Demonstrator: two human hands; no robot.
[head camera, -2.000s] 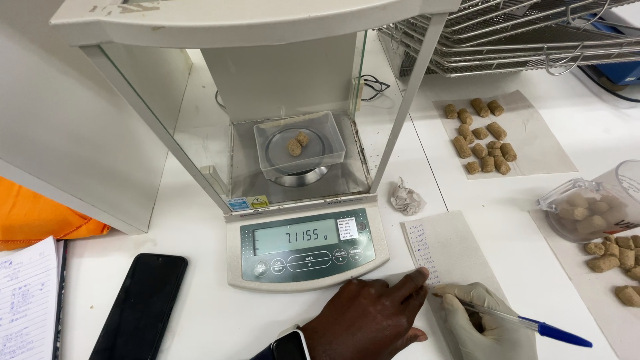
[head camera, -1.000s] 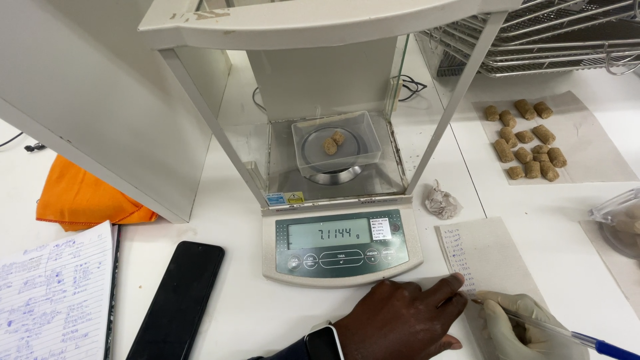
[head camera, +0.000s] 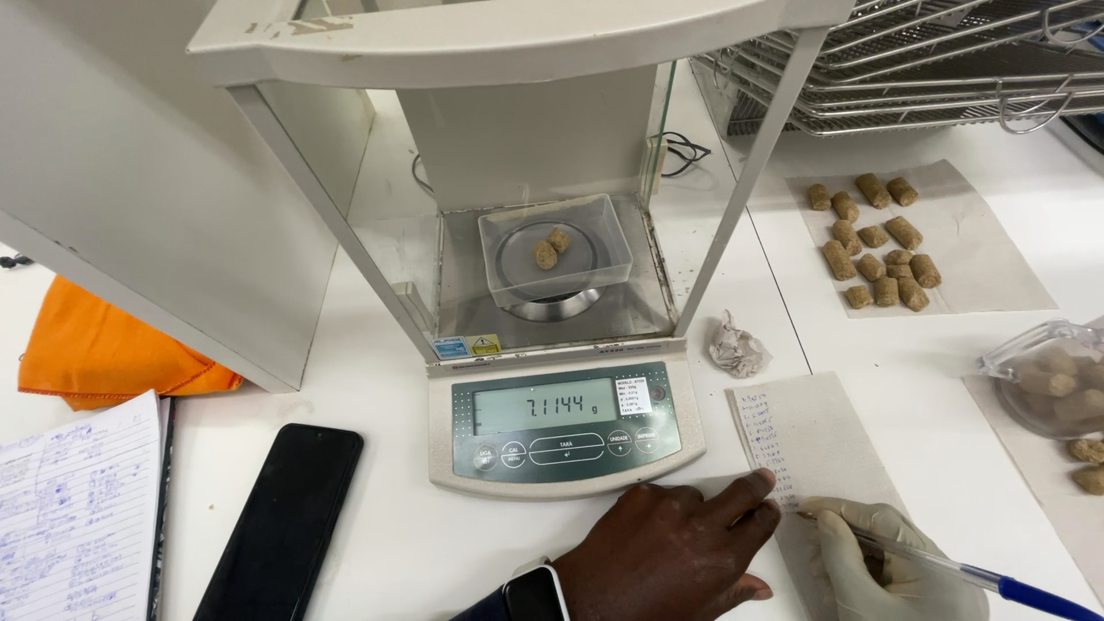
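Note:
My right hand, in a pale glove, holds a blue ballpoint pen, its tip on a paper sheet with a handwritten column. My bare left hand rests with its fingertips on that sheet's left edge, with a smartwatch on the wrist. Just above it stands an analytical balance with a lit display. Inside its glass chamber, a clear plastic tray sits on the round pan, holding two brown pellets. A crumpled paper lies between the balance and the sheet.
Several brown pellets lie on paper at the right, below wire racks. A clear container of pellets lies at the right edge. At the left are a black phone, a handwritten notebook and an orange cloth.
The view has shifted left since the earliest frame. The balance reading changed from 7.1155 to 7.1144 g, the same as one second ago. Both hands stay at the paper.

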